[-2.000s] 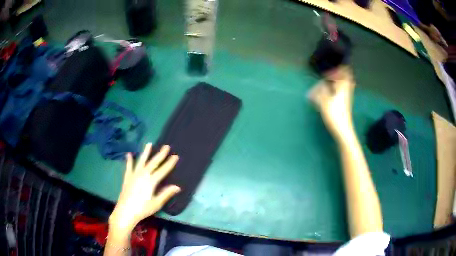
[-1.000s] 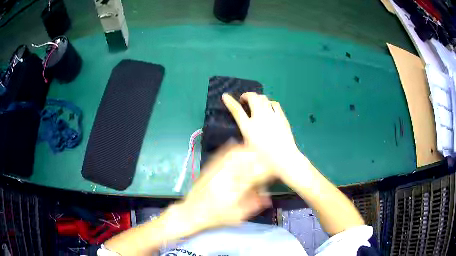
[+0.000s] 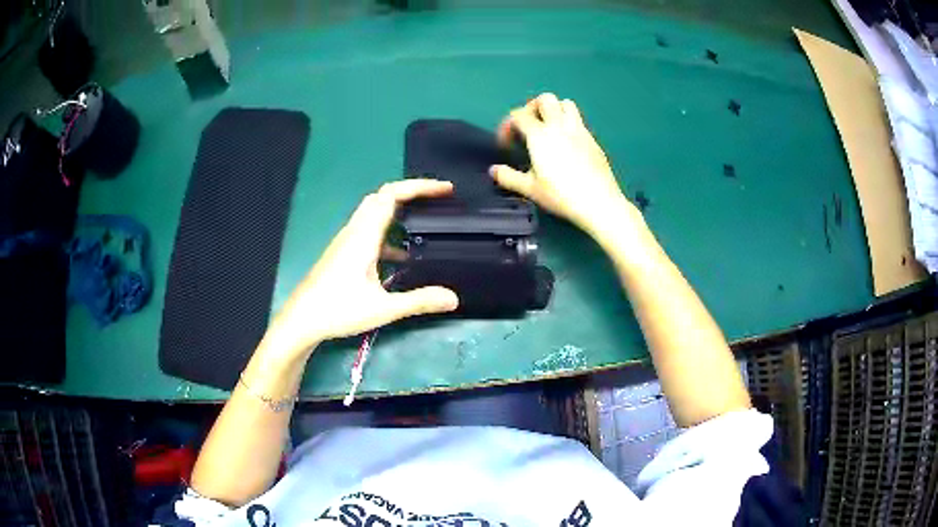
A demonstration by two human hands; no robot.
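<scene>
A black speaker housing (image 3: 463, 247) lies sideways in front of me with a recessed strip facing up. It rests on a black mesh cover (image 3: 442, 154), whose far end lies beyond the housing and whose near end curls up at the near side. Lead wires (image 3: 360, 365) come out at the left. My bare left hand (image 3: 360, 257) holds the housing's left end, thumb on the near mesh, fingers at the far side. My right hand (image 3: 550, 160) is over the far mesh's right edge, fingers bent and partly blurred; whether it grips the mesh is unclear.
Another flat mesh cover (image 3: 237, 247) lies to the left. Beyond it are a wired housing (image 3: 103, 134), a blue netlike bundle (image 3: 108, 268) and a pale upright post (image 3: 190, 41). A cardboard sheet (image 3: 864, 165) lies at the right. Slatted crates (image 3: 885, 412) stand below the table edge.
The housing's recessed strip now shows, with mesh on both sides. My left hand has moved from a blur near the table edge to the housing's left end. My right hand has moved farther up the table.
</scene>
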